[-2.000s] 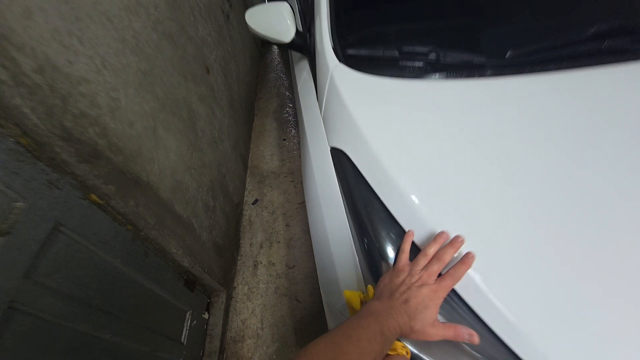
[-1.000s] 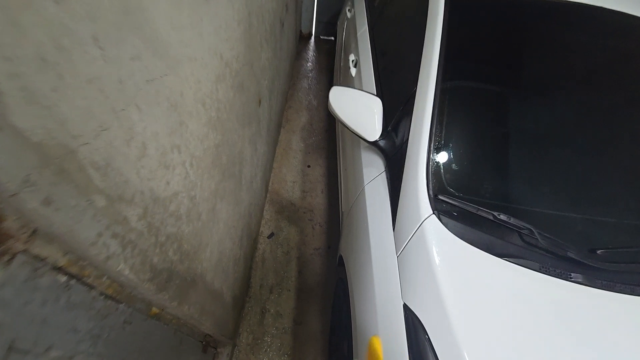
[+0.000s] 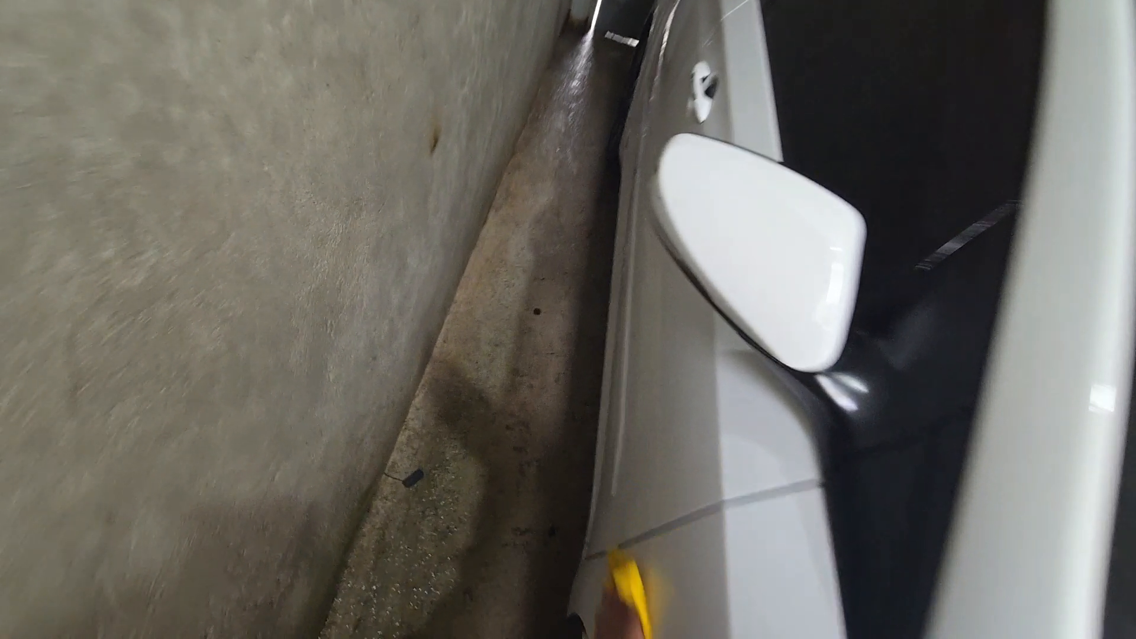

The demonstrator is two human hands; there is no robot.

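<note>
At the bottom edge, what seems to be my left hand (image 3: 619,617) shows only as blurred fingers against a yellow cloth (image 3: 632,590). The cloth is beside the white front fender (image 3: 781,559) of a car, just below the seam with the door (image 3: 674,426). Whether it touches the paint cannot be told. Above it, the white side mirror (image 3: 763,253) juts out over the door, on a black base. A door handle (image 3: 702,92) shows farther up. My right hand is out of view.
A rough concrete wall (image 3: 222,266) runs along the left. Between it and the car lies a narrow concrete floor strip (image 3: 506,355), with a small dark object (image 3: 414,478) near the wall. The white windshield pillar (image 3: 1021,311) rises at right.
The view has moved from the headlight and hood along the car to the mirror and door. My left hand, earlier spread on the headlight, now shows only as fingers by the yellow cloth.
</note>
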